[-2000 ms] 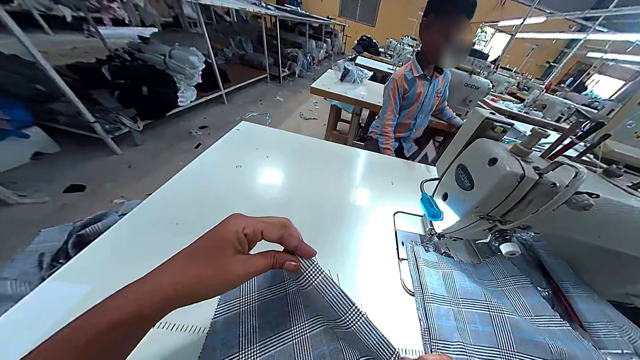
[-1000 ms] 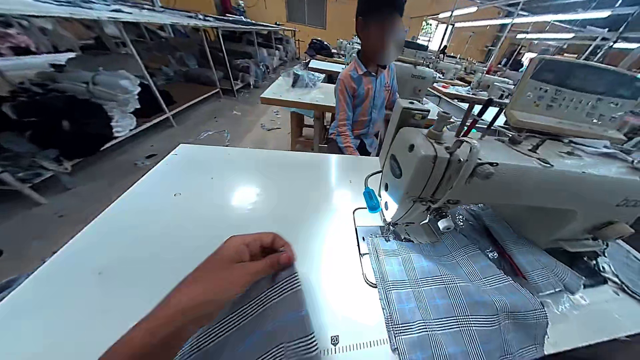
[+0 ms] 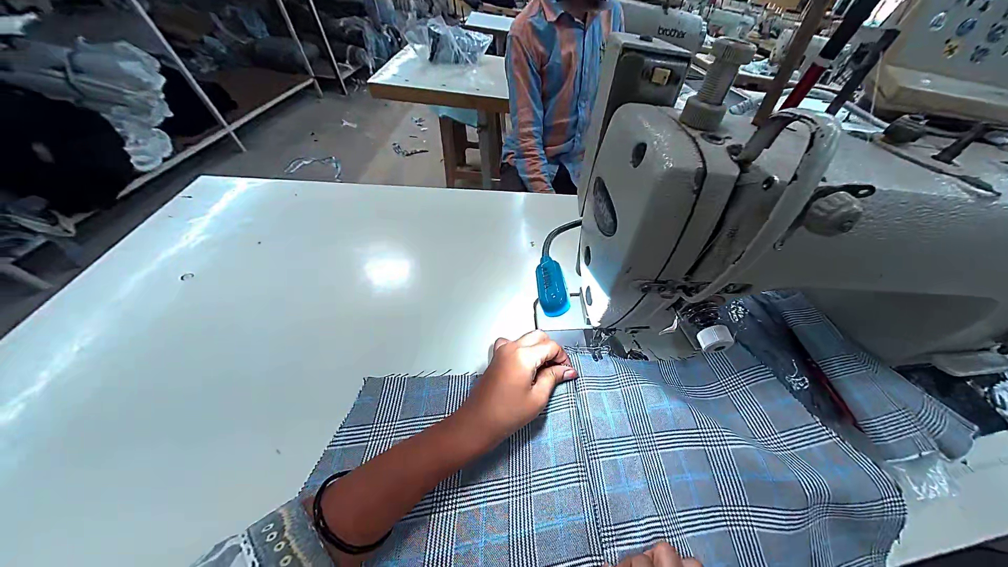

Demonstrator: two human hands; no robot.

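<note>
Grey plaid fabric (image 3: 646, 441) lies spread on the white sewing table, its top edge running beneath the needle area of an industrial sewing machine (image 3: 654, 205). My left hand (image 3: 524, 378), with a dark band at the wrist, pinches the fabric at a seam line just left of the presser foot. At the bottom edge of the view, only the fingers of my right hand (image 3: 657, 556) show, resting on the cloth; whether they grip it is hidden. A small blue lamp (image 3: 553, 288) on a bent neck lights the needle area.
The white tabletop (image 3: 315, 315) extends to the left. More plaid fabric (image 3: 874, 378) lies under the machine arm at right. A person in a striped shirt (image 3: 551, 87) is beyond the table, near another table (image 3: 441, 90) bearing a plastic bag (image 3: 453, 41). Shelving with wrapped bundles (image 3: 110, 87) stands at left.
My left hand, earlier holding a raised fabric edge left of the machine, is now close beside the presser foot. The left piece of cloth now lies flat against the rest. The view has shifted closer.
</note>
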